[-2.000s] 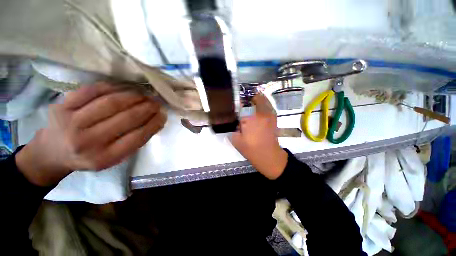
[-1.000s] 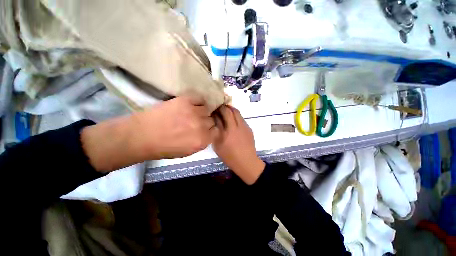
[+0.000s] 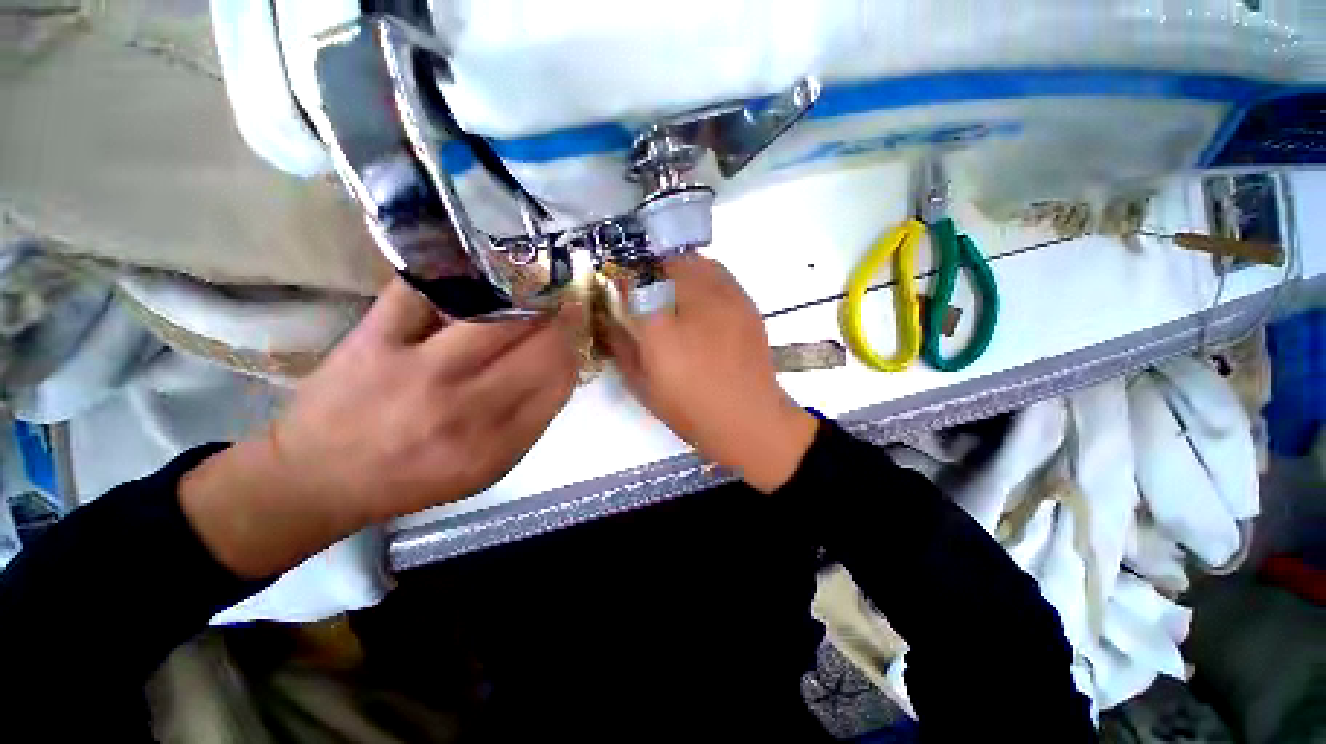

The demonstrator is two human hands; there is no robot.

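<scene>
My left hand [image 3: 422, 407] and my right hand [image 3: 705, 364] meet at the needle area of the white sewing machine [image 3: 902, 37]. Between their fingertips they hold a small beige, fuzzy-edged end of the garment [image 3: 589, 313]. The shiny metal guard [image 3: 393, 160] hangs in front of the left fingertips and hides part of them. The right fingers are partly behind the metal parts near the presser area. The beige garment cloth [image 3: 117, 146] spreads to the upper left, with pale lining under it.
Scissors with yellow and green handles [image 3: 923, 298] lie right of my hands. A brown-handled tool [image 3: 1229, 247] lies farther right. The grey table edge [image 3: 931, 400] runs below. White pieces with beige edges [image 3: 1127, 509] hang at lower right.
The hands and the cloth end have moved from in front of the machine to under its needle area. The camera view is closer to the machine head than a second ago.
</scene>
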